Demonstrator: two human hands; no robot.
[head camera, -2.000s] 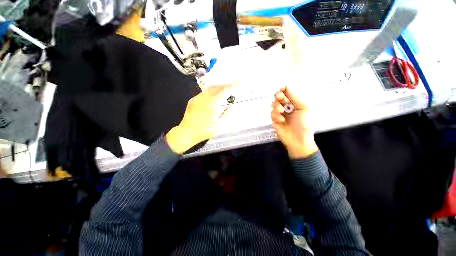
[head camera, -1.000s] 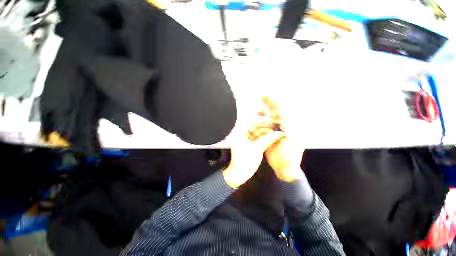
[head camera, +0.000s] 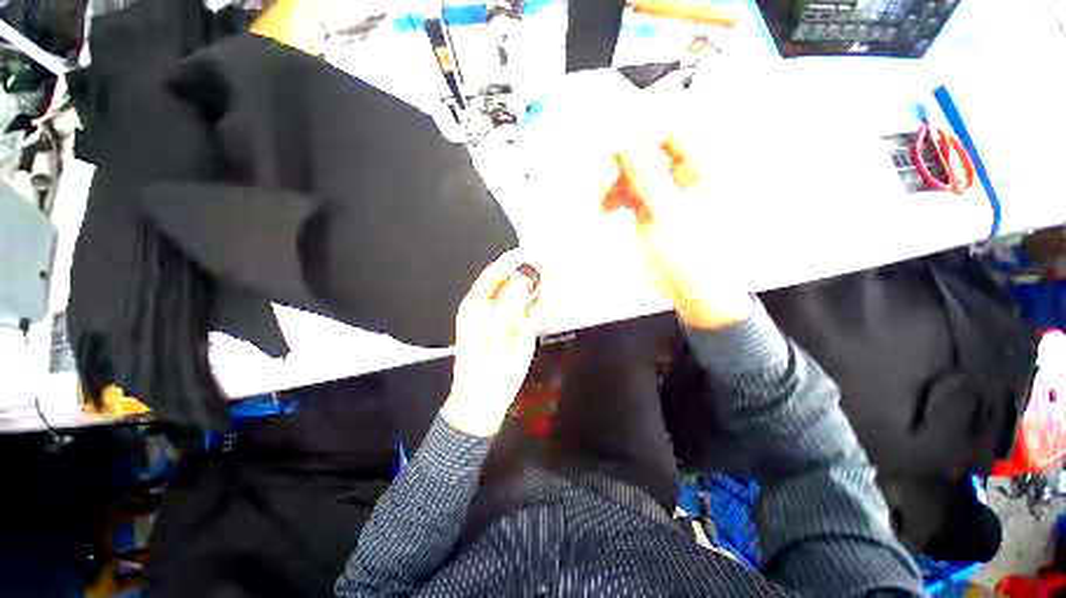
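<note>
My left hand (head camera: 493, 333) is at the table's front edge, its fingers closed around a small round dark ring-like part (head camera: 528, 277). I cannot tell exactly what the part is. My right hand (head camera: 657, 216) is over the white table to the right of it, palm partly turned, its fingertips washed out by glare. I see nothing clear in it. The two hands are apart. A stack of black cut pieces (head camera: 397, 210) lies to the left of my left hand, its layered ends hanging over the front edge.
Shiny metal machine parts (head camera: 473, 105) stand behind the stack. A black strip (head camera: 593, 33) hangs at the top centre beside a wooden-handled tool (head camera: 684, 13). The control panel (head camera: 859, 26) is at the top right. Red-handled scissors (head camera: 942, 158) lie at the right end. Black cloth (head camera: 900, 374) hangs below the edge.
My hands came together over the table edge, then parted. The small round part now shows in my left hand; earlier a small round thing was in my right. The camera view has shifted.
</note>
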